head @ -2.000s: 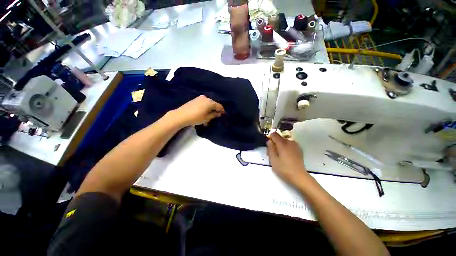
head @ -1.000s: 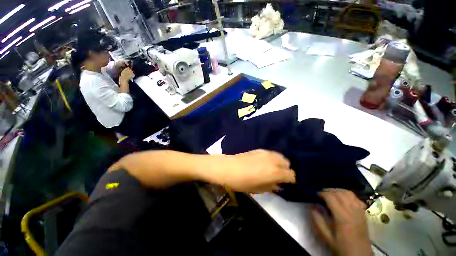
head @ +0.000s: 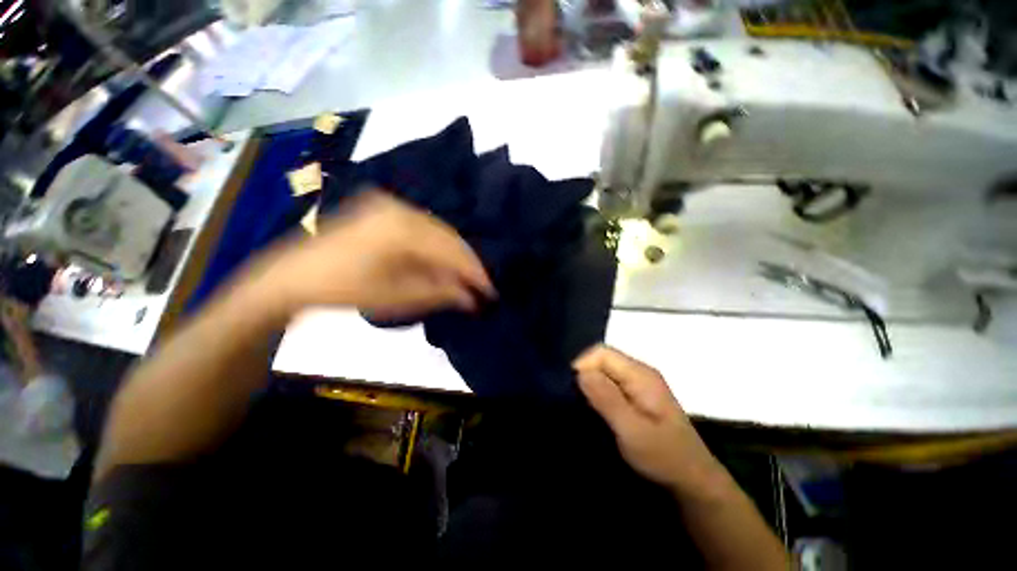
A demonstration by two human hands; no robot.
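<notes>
The dark navy garment piece (head: 524, 245) lies bunched on the white table left of the needle area, its near edge reaching the table's front edge. My right hand (head: 633, 404) pinches the cloth's near right edge between thumb and fingers. My left hand (head: 407, 262) is blurred and sits over the left part of the cloth, fingertips close together; whether it grips cloth cannot be told. The white industrial sewing machine (head: 814, 123) stands at the right, its lit needle plate (head: 645, 248) just right of the cloth.
Snips (head: 825, 292) with a dark cord and black-handled scissors (head: 823, 201) lie on the machine bed. Cream paper tags (head: 304, 178) lie by the blue-lined trough (head: 248, 229) at left. Another machine (head: 95, 218) stands far left. A reddish thread cone (head: 538, 31) stands behind.
The view has swung back from the left to the machine. Compared with two seconds ago, the cloth's right edge is away from the needle, and my right hand is nearer the table's front edge.
</notes>
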